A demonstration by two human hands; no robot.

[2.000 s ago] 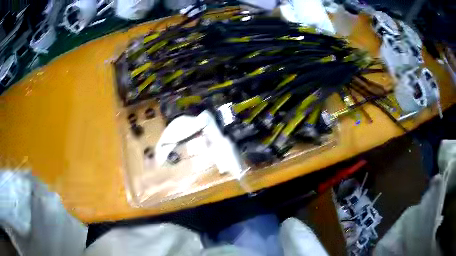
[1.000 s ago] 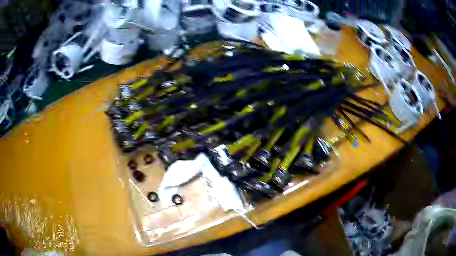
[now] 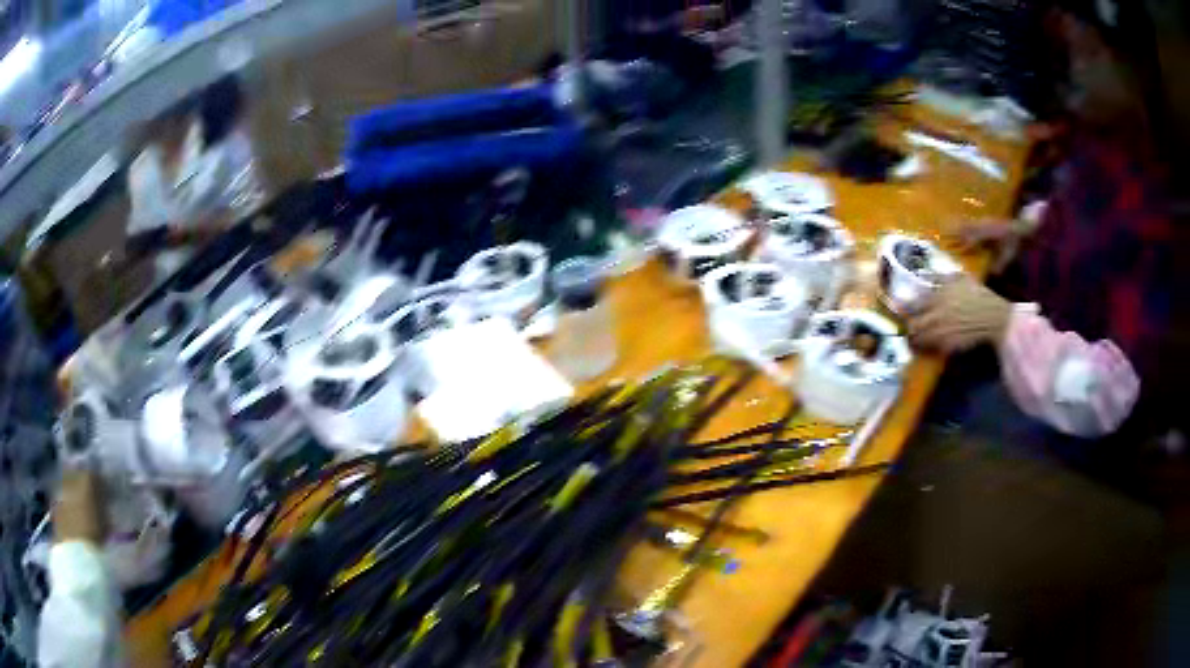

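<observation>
My left hand [image 3: 78, 506], in a pale sleeve, is at the far left, blurred, beside white camera housings [image 3: 183, 437]. Whether it grips one cannot be told. My right hand is not in view. A pile of camera modules with black cables and yellow tape [image 3: 457, 548] lies in front of me, cut off by the bottom edge. Several more white housings stand upright on the orange bench beyond it, one of them near the front edge [image 3: 848, 379]. A white sheet or cloth [image 3: 489, 379] lies behind the cables.
Another person's hand [image 3: 959, 313], with a pink cuff, touches a white housing at the right. That person's other hand is farther back. A blue bin [image 3: 457, 137] and a grey post [image 3: 771, 91] stand behind. White units [image 3: 920, 639] show below the bench edge.
The view has swung up and to the right. The clear tray, its rings and white cloth have left the picture. My left hand and the other person's hands have come into view.
</observation>
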